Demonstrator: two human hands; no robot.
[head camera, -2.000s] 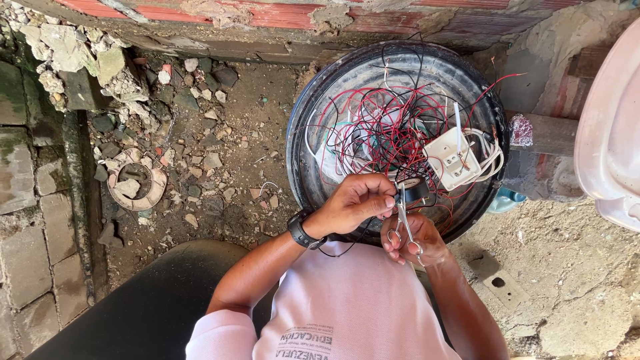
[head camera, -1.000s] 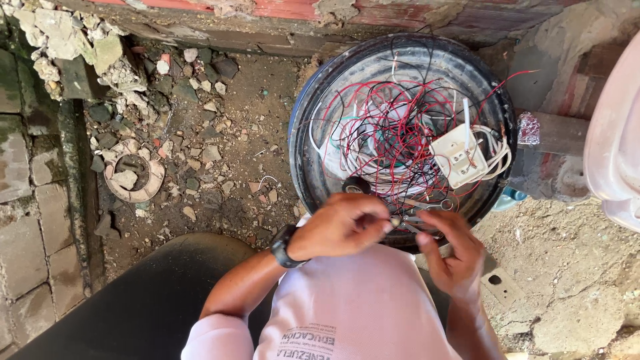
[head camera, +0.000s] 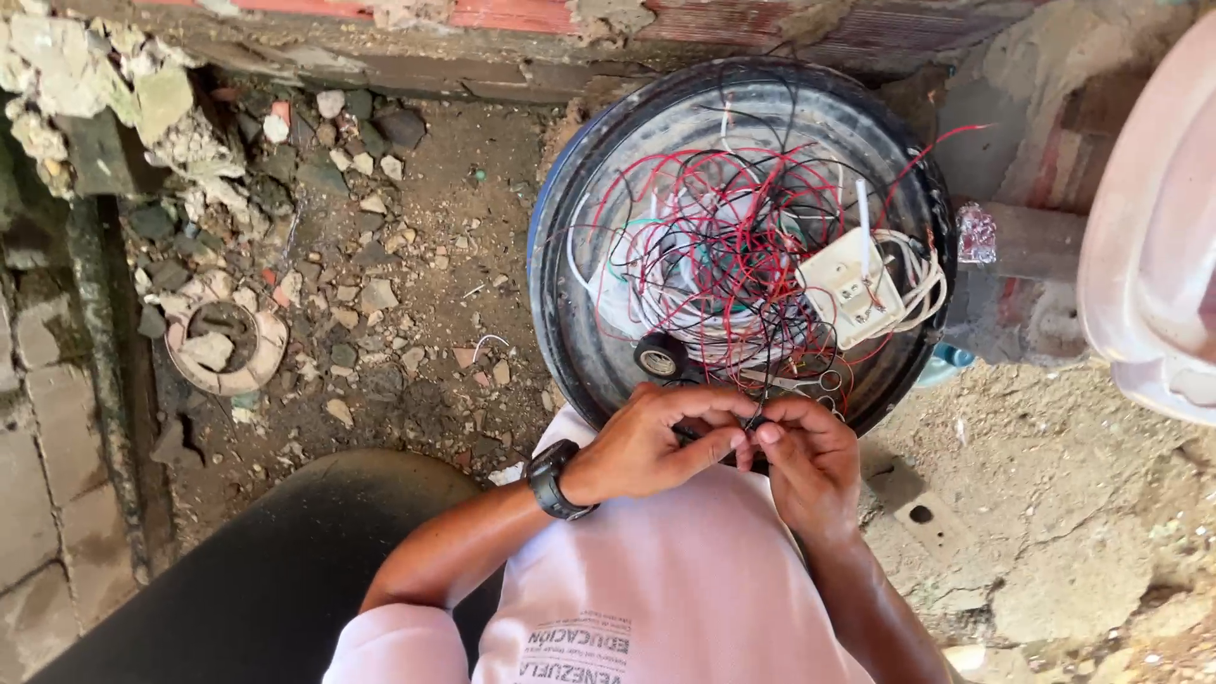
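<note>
My left hand (head camera: 655, 442) and my right hand (head camera: 812, 456) meet at the near rim of a black round drum top (head camera: 560, 323), their fingertips pinching a thin black wire (head camera: 757, 418) between them. Beyond them lies a tangle of red and black wires (head camera: 731, 256) over coiled white cable. A white electrical box (head camera: 848, 290) with a white cable sits at the right of the tangle. Scissors (head camera: 793, 383) lie just past my right fingertips. A roll of black tape (head camera: 659, 356) is near my left hand. The hands hide part of the wire.
A brick wall (head camera: 532, 19) runs behind the drum. To the right are a pale plastic basin (head camera: 1111, 266) and a crumpled foil piece (head camera: 977, 233). Stones and a broken ring (head camera: 271, 347) lie on the dirt at left. A perforated plate (head camera: 926, 518) lies at lower right.
The scissors, held in my right hand two seconds ago, now lie on the drum top. The tape roll has left my hands and rests there too. Both hands have come together on the black wire.
</note>
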